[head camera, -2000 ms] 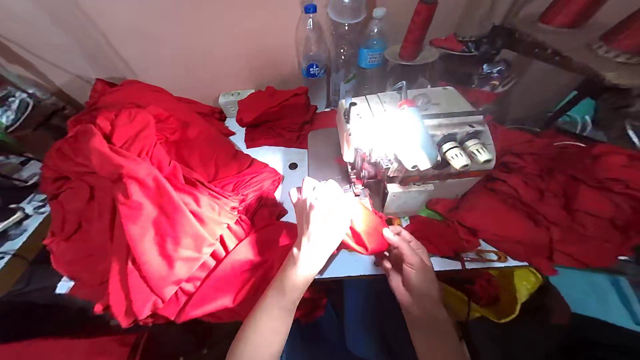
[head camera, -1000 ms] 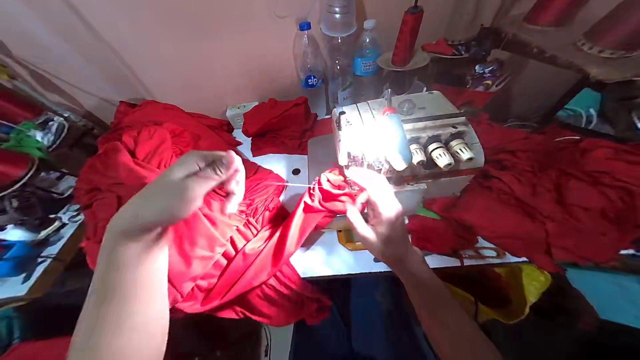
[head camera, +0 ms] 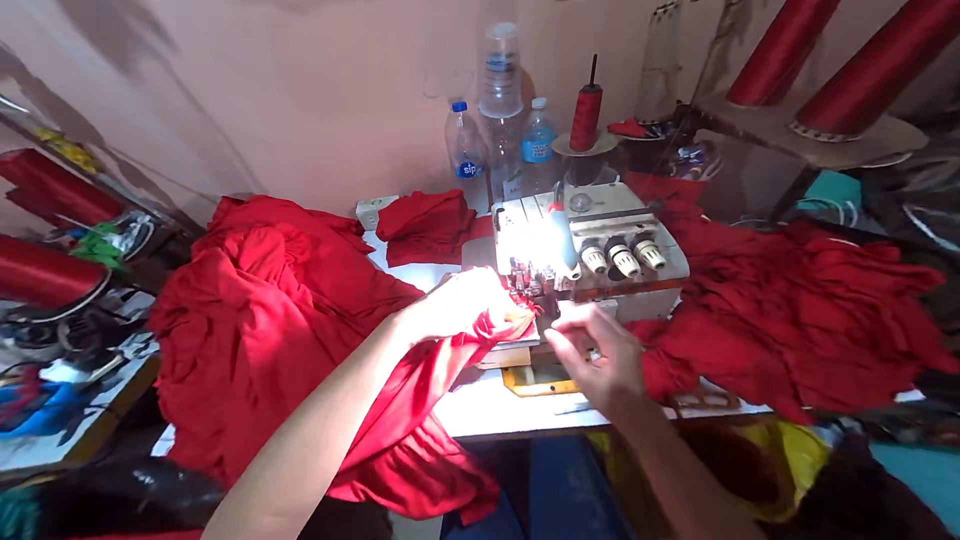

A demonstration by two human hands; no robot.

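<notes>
An overlock sewing machine [head camera: 600, 232] stands on the white table, its needle area lit by a glaring lamp. Gathered red fabric [head camera: 442, 367] lies at the left of the presser foot and trails down over the table's front edge. My left hand [head camera: 465, 307] grips this fabric close to the foot; its fingers are washed out by the light. To the right of the foot, my right hand [head camera: 600, 352] is raised with thumb and forefinger curved toward each other, and no fabric shows in it. A yellow-edged opening [head camera: 544, 386] lies below the machine's front.
A large heap of red fabric [head camera: 255, 315] covers the left side, another heap [head camera: 802, 315] the right. Behind stand plastic bottles [head camera: 538, 142], stacked clear cups [head camera: 501, 75] and a red thread cone [head camera: 586, 120]. Scissors [head camera: 705, 401] lie near the front edge, above a yellow bag [head camera: 802, 457].
My left hand, raised over the left heap one second ago, is now on the fabric beside the presser foot. My right hand has let go of the fabric and sits to its right.
</notes>
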